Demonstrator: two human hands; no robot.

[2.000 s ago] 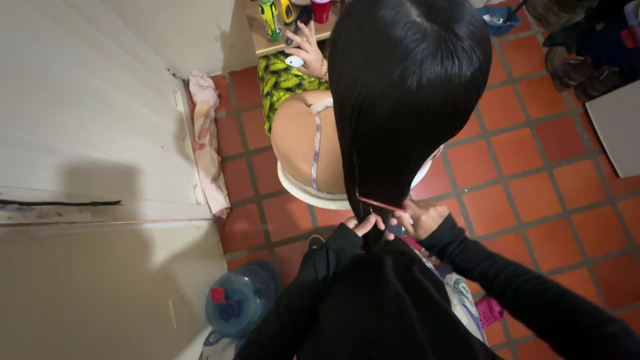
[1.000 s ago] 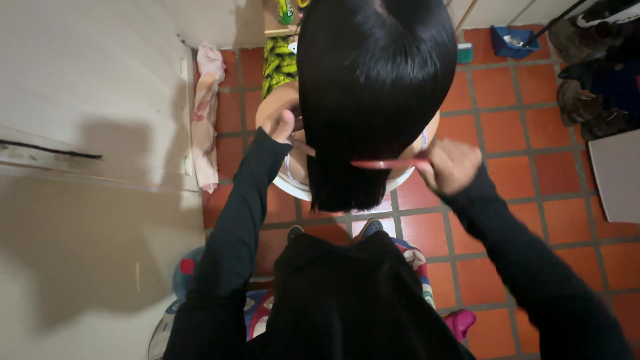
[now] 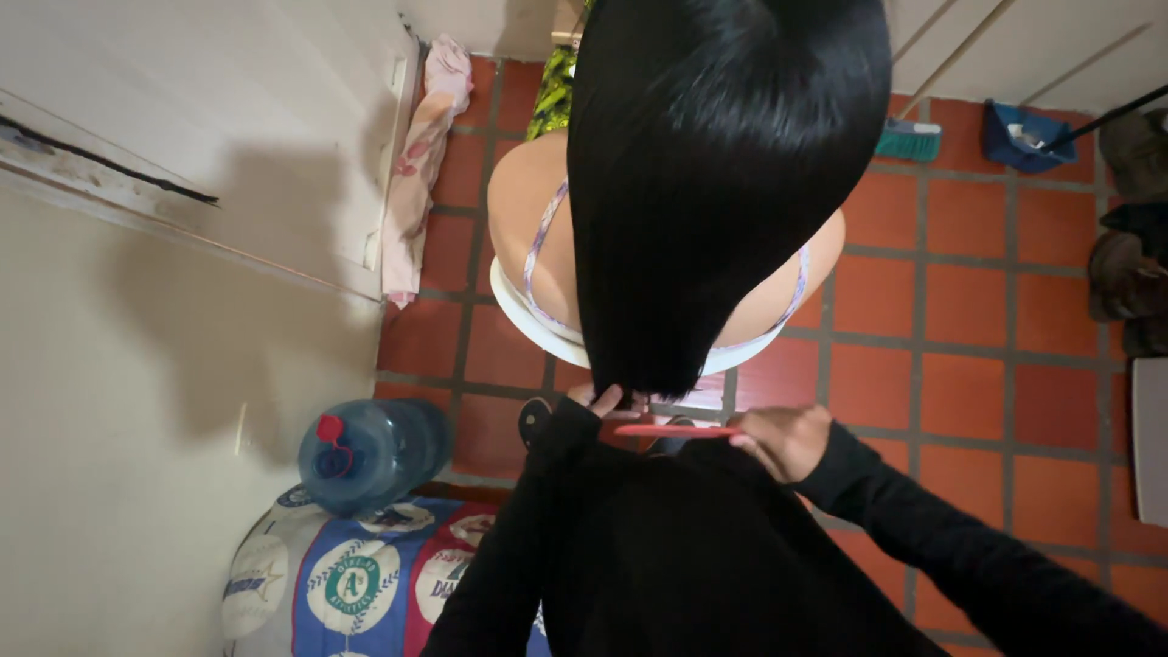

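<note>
Long, straight black hair [image 3: 675, 228] hangs down the back of a person seated on a white chair [image 3: 538, 330]. My left hand [image 3: 598, 400] is at the lower left tips of the hair, its fingers around some strands; part of it is hidden by my black sleeve. In my right hand [image 3: 787, 442] is a thin red comb [image 3: 675, 431], held by one end and pointing left, just below the hair tips. The comb appears apart from the hair.
A blue water jug [image 3: 374, 456] stands at lower left beside a patterned fabric-covered object [image 3: 365, 575]. Rolled pink cloth [image 3: 427, 173] lies along the door. At upper right are a green broom [image 3: 910, 140] and a blue dustpan [image 3: 1027, 137]; shoes [image 3: 1124, 274] line the right edge.
My left hand has moved from beside the hair, higher up, down to its tips. The right hand with the comb has moved down from across the hair to below the tips.
</note>
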